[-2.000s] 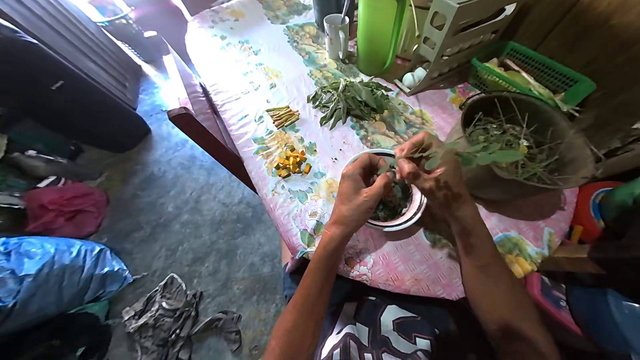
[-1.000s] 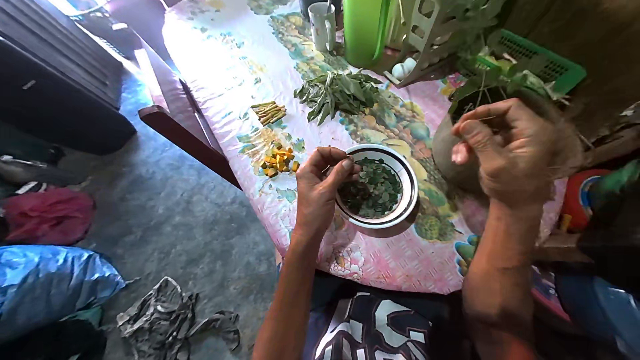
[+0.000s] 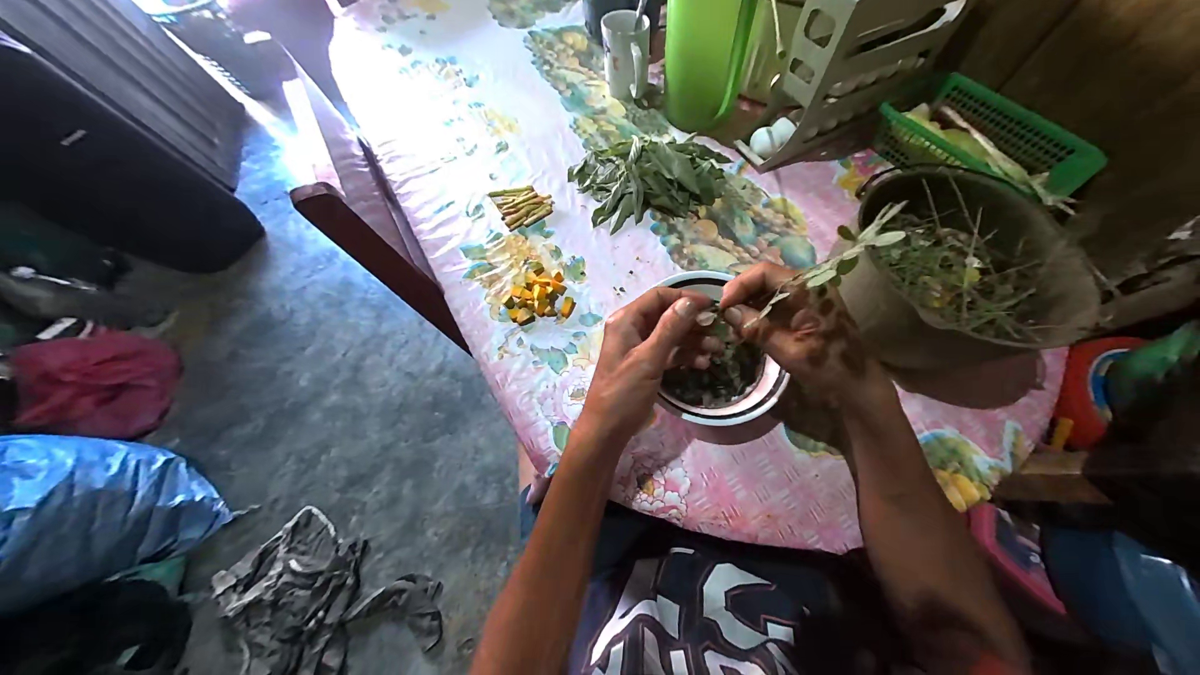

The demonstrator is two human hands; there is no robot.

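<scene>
My right hand (image 3: 797, 323) grips a leafy green sprig (image 3: 848, 258) above the right side of a white enamel bowl with a dark rim (image 3: 720, 412). At the near end of the sprig, the fingertips of my left hand (image 3: 656, 342) pinch a small leaf. Dark green leaves (image 3: 717, 380) lie in the bowl beneath both hands. Behind the bowl is a pile of long green leaves (image 3: 652, 178). To the left are a small bundle of cut stems (image 3: 521, 206) and a heap of orange-yellow chunks (image 3: 537, 297).
At right stands a bucket (image 3: 872, 309) holding stripped stems, with a green plastic basket (image 3: 1069, 155) behind it. A mug (image 3: 625, 56), a green container (image 3: 708, 61), eggs (image 3: 772, 139) and a grey rack (image 3: 834, 75) line the back. A wooden bench (image 3: 375, 258) runs along the table's left edge.
One second ago my hands were apart, the right one over the bucket. Now they are together above the bowl, and my right hand has a leafy sprig in it.
</scene>
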